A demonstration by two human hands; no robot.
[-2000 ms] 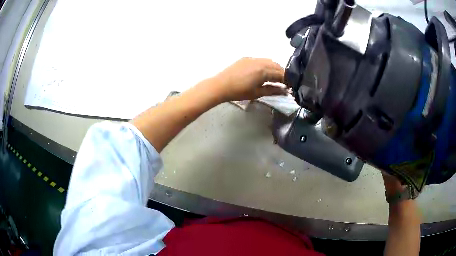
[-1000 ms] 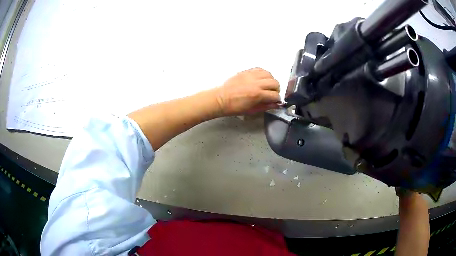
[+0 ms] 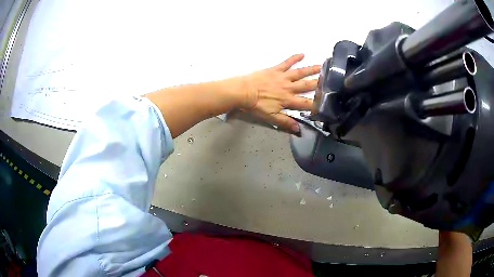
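Observation:
The cutting machine (image 3: 411, 124), with its dark grey motor body and pipe-like tubes, fills the right side. Its grey base plate (image 3: 336, 162) lies on the table at the lay's near edge. White marker paper (image 3: 162, 48) covers the fabric lay. My left hand (image 3: 279, 94) lies flat on the paper with spread fingers, fingertips beside the machine's front, thumb over the base plate's edge. It holds nothing. My right hand is hidden behind the motor; only the forearm shows below it.
Small pale offcuts (image 3: 318, 190) lie on the pale table (image 3: 227, 178) near the base plate. The table's metal edge (image 3: 216, 224) runs in front of me. Yellow-black tape (image 3: 24, 174) marks the green floor at left. A black cable shows at the top right.
My left hand was curled with fingers together at the machine's front; it is now spread flat. The motor appears lower in view, and its tubes have come into fuller view.

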